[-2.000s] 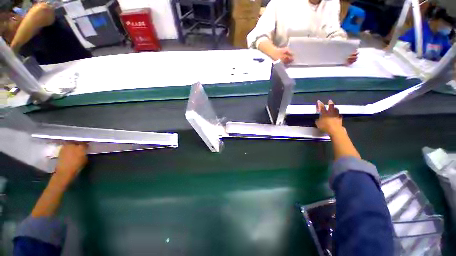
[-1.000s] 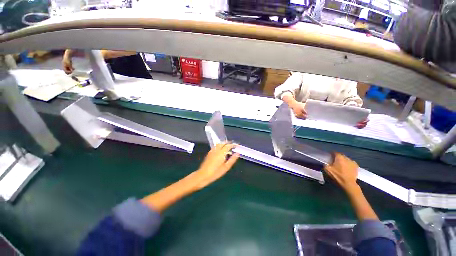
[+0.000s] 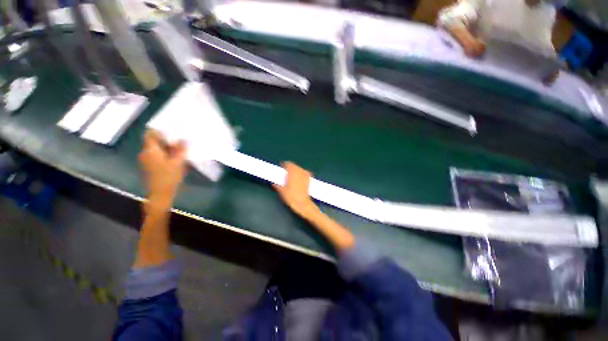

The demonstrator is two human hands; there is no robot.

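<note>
A white desk lamp lies across the green bench in front of me. Its squarish white lamp base (image 3: 193, 126) is at the left, and its long lamp arm (image 3: 347, 200) runs right to the wider lamp head (image 3: 533, 225). My left hand (image 3: 162, 166) holds the left edge of the base. My right hand (image 3: 295, 186) is closed around the arm near its middle. The head lies over a panel stack (image 3: 520, 266) in clear shiny plastic at the right. The picture is blurred.
Two more folded lamps lie on the dark belt beyond, one at upper left (image 3: 250, 56) and one at centre (image 3: 413, 106). White flat pieces (image 3: 113, 118) lie on the bench at left. A person (image 3: 513, 30) sits opposite at upper right. The bench's front edge (image 3: 247, 234) curves near me.
One lamp has come off the belt onto the bench near me. My left hand has moved to its base, my right hand to its arm. The view has turned and tilted down.
</note>
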